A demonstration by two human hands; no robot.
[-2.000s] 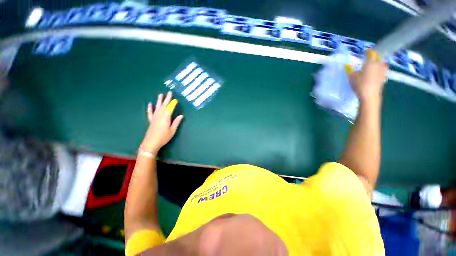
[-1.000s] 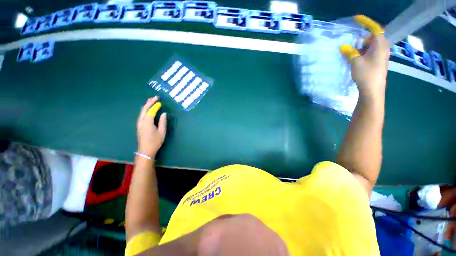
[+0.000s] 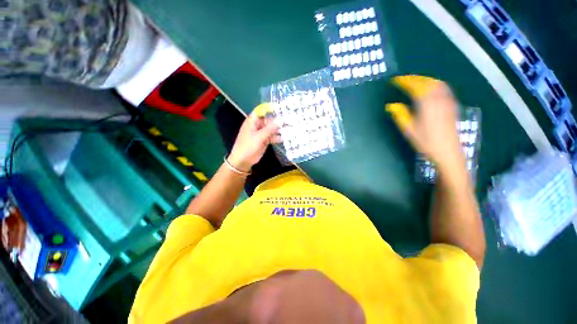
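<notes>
My left hand holds a clear sheet with white pads by its left edge, between thumb and fingers, at the bench's near edge. My right hand is blurred, with yellow finger cots on two spread fingers and nothing seen between them. A second pad sheet lies flat on the green bench, its lower edge touching or just under the held one. A third pad sheet lies partly hidden behind my right hand and forearm. A cloudy stack of sheets lies at the right.
Blue-framed units run in a row at the upper right, beyond the white dividing strip. A red stool and a teal cart stand below the bench at left. A person's patterned clothing shows at upper left.
The view has turned to the right. My left hand has taken hold of a pad sheet. My right hand has left the stack, and another sheet now lies between it and the stack.
</notes>
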